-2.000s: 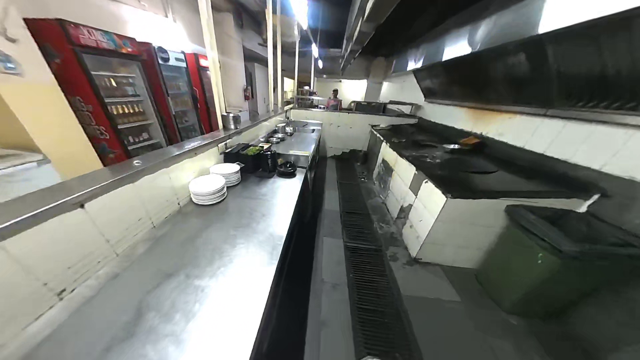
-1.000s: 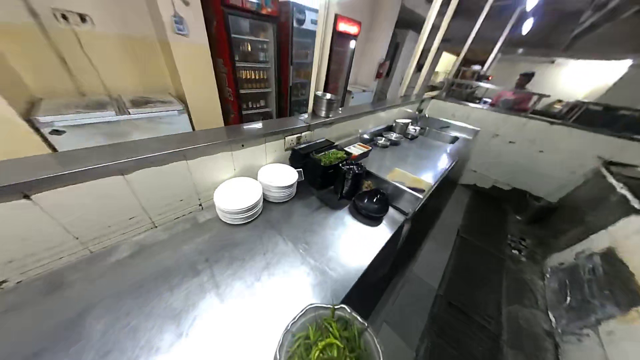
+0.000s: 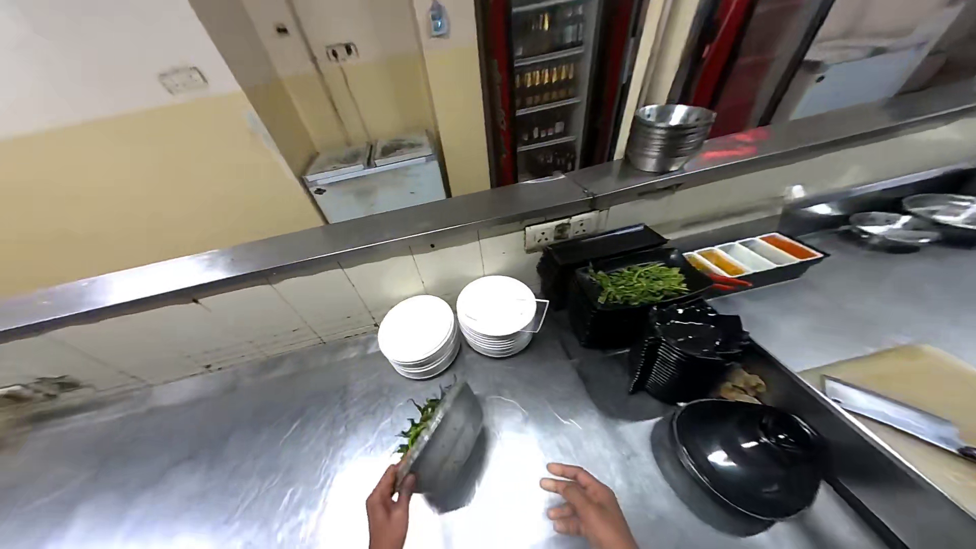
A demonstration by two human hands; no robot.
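Observation:
My left hand (image 3: 390,507) grips the rim of a round metal bowl (image 3: 450,442), which is tilted steeply on its side above the steel counter (image 3: 229,465). Green leafy stems (image 3: 418,427) show at the bowl's left-facing opening. My right hand (image 3: 583,503) is to the right of the bowl, apart from it, fingers spread and holding nothing. Beyond the bowl stand two stacks of white plates, one on the left (image 3: 418,332) and one on the right (image 3: 497,309). A black tray of green herbs (image 3: 640,284) lies further right.
Black stacked bowls (image 3: 686,351) and a black lidded bowl (image 3: 747,457) stand on the right. Past them, a cleaver (image 3: 892,412) lies on a cutting board (image 3: 907,362). A sauce tray (image 3: 755,258) is behind. Steel pots (image 3: 671,137) sit stacked on the raised ledge (image 3: 473,213).
The view has turned down and left. Both hands have come into view. The bowl of greens, seen upright one second ago, is now tilted in my left hand.

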